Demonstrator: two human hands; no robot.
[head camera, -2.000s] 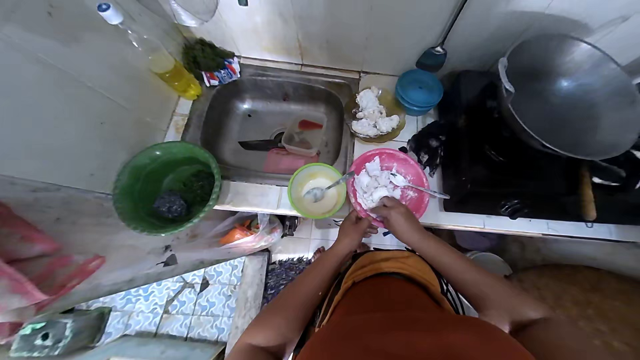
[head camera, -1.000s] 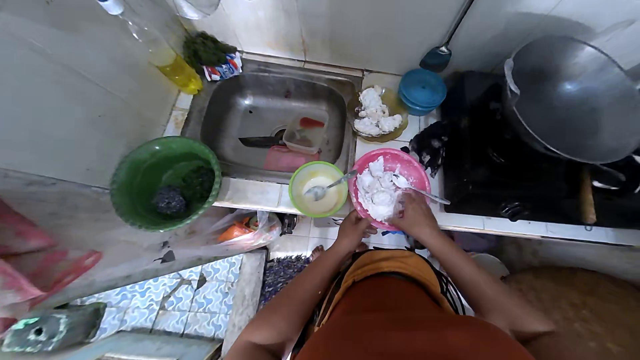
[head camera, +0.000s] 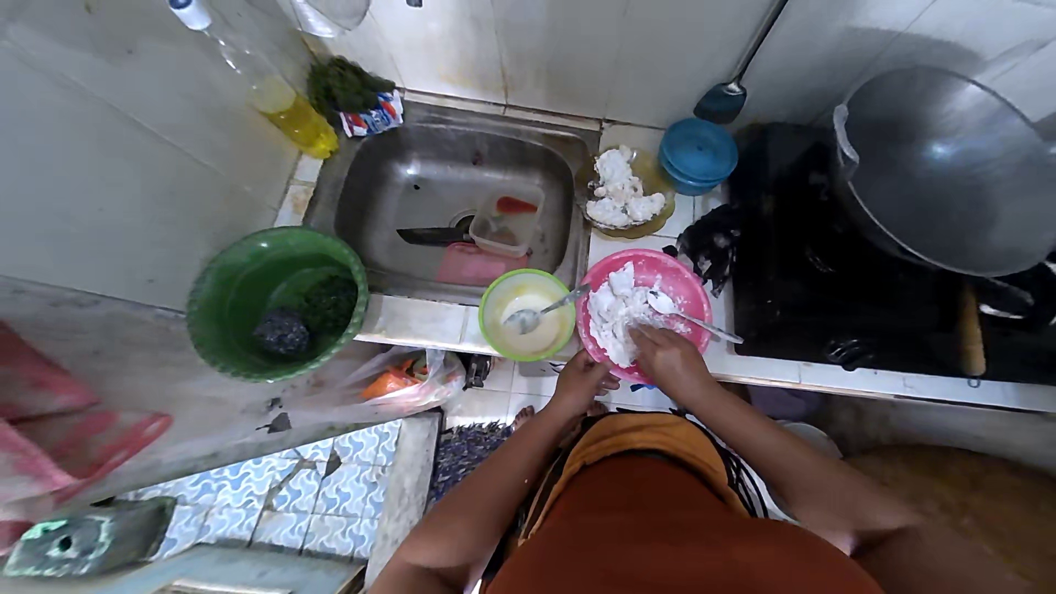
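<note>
A pink plastic bowl (head camera: 691, 287) holds white floury pieces (head camera: 615, 318) and a metal spoon (head camera: 701, 320) leaning on its rim. My right hand (head camera: 667, 356) has its fingers down in the white flour; whether they grip a piece is hidden. My left hand (head camera: 582, 381) rests at the bowl's near left rim, fingers partly curled. Touching or close on the left stands a green-rimmed bowl (head camera: 528, 351) of pale batter with a second spoon (head camera: 525, 320) in it. Behind, a glass plate (head camera: 658, 223) bears white-coated pieces (head camera: 620, 194).
To the right are a black stove (head camera: 792, 305) and a large wok (head camera: 940, 165). A steel sink (head camera: 379, 206) holds a knife (head camera: 433, 237) and a plastic container (head camera: 507, 223). At left are a green basin (head camera: 239, 272) and an oil bottle (head camera: 297, 124); a blue lidded container (head camera: 698, 153) stands behind.
My right hand has shifted from the bowl's right side toward its near middle, into the flour. My left hand stays near the rim.
</note>
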